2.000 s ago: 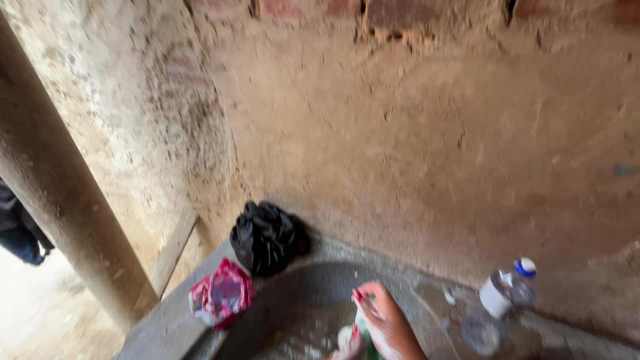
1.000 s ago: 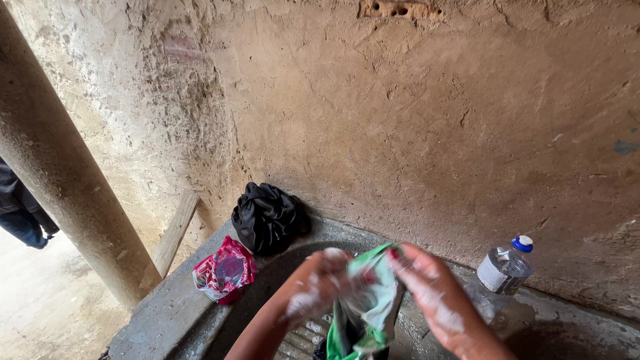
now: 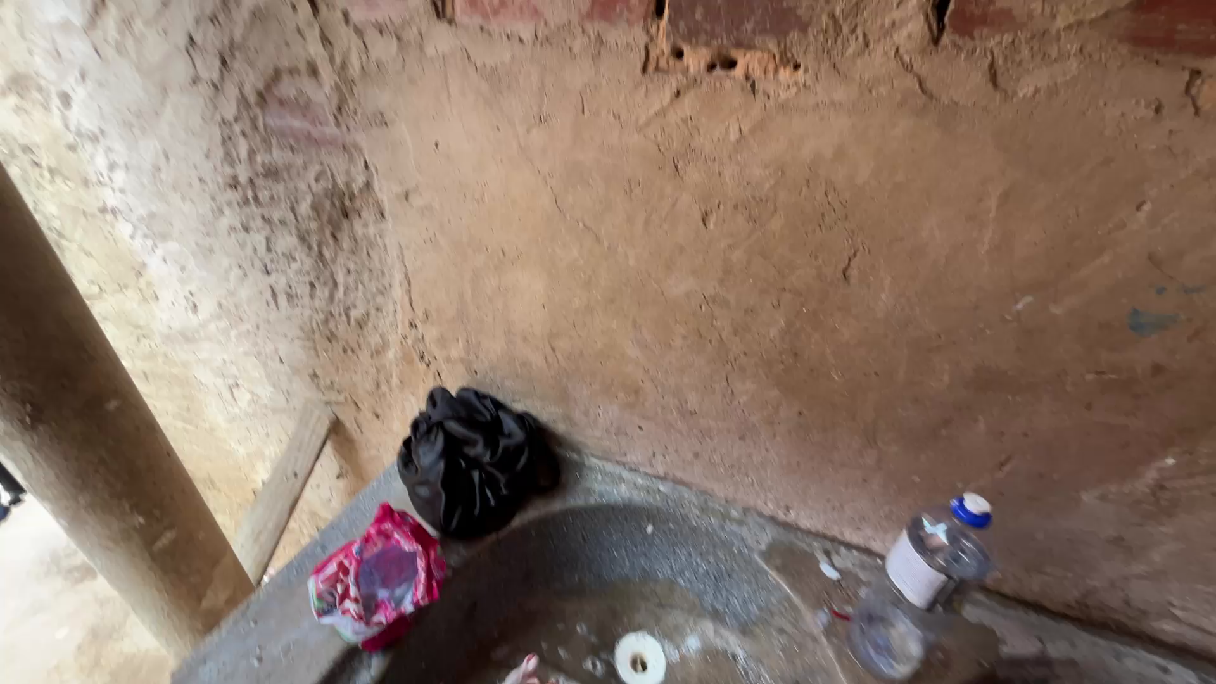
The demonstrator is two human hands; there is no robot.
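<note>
At the bottom edge a small pale pink shape, seemingly fingertips of my left hand point(image 3: 524, 671), shows low in the grey stone washbasin point(image 3: 608, 541); whether it holds anything is hidden. My right hand is out of view. A white round piece with a dark centre point(image 3: 639, 658) lies in the basin, right of the fingertips. On the back left rim rests a bunched black cloth point(image 3: 470, 465), with a crumpled pink patterned plastic packet point(image 3: 380, 578) in front of it. A clear plastic bottle with a blue cap point(image 3: 917, 589) stands on the right. The green cloth is not visible.
A rough plastered wall point(image 3: 712, 285) rises behind the basin, with bricks showing at the top. At the left are a thick round post point(image 3: 104, 456) and a leaning wooden board point(image 3: 285, 489). Small white bits point(image 3: 829, 570) lie near the bottle.
One second ago both soapy hands held a green and white cloth over the basin; now the cloth and nearly all of the hands are below the frame. The view has tilted up.
</note>
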